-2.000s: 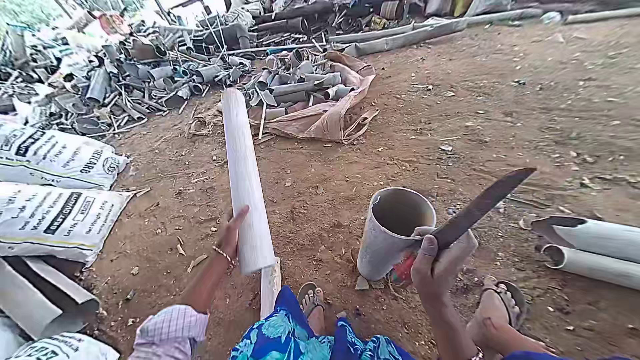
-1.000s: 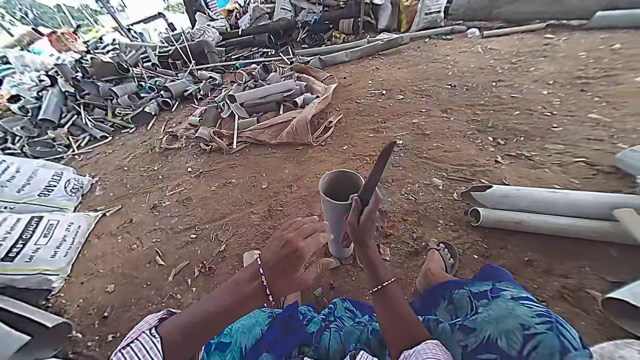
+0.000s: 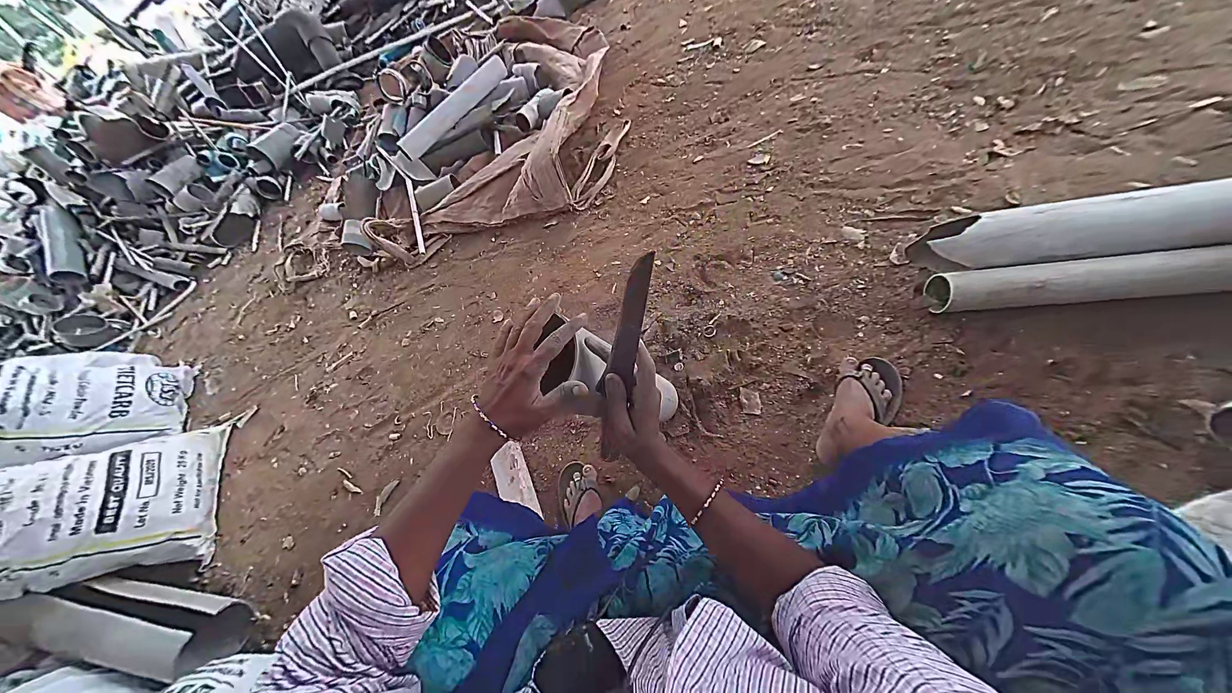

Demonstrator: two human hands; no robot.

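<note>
My right hand [image 3: 630, 409] grips the handle end of a long dark blade [image 3: 633, 322], which points up and away from me. Just behind it, a short, wide grey pipe piece [image 3: 589, 361] leans over the dirt, its dark mouth toward the left. My left hand [image 3: 531, 375] is at that mouth with its fingers spread; whether the fingertips touch the rim is unclear. Part of the pipe is hidden behind my hands and the blade. A pale flat strip [image 3: 515, 476] lies between my left wrist and my left foot.
Cut pipe scraps [image 3: 457, 106] lie on a brown sack cloth [image 3: 539, 183], beside a larger scrap heap [image 3: 125, 192]. Two long grey pipes [image 3: 1088, 226] rest at the right. Printed white sacks [image 3: 115, 510] and a split pipe [image 3: 106, 630] are at the left.
Two seconds ago my left hand held a long pale pipe; that hand has let it go and come over to the short pipe. The short pipe stood upright before and now tilts. The view has swung.
</note>
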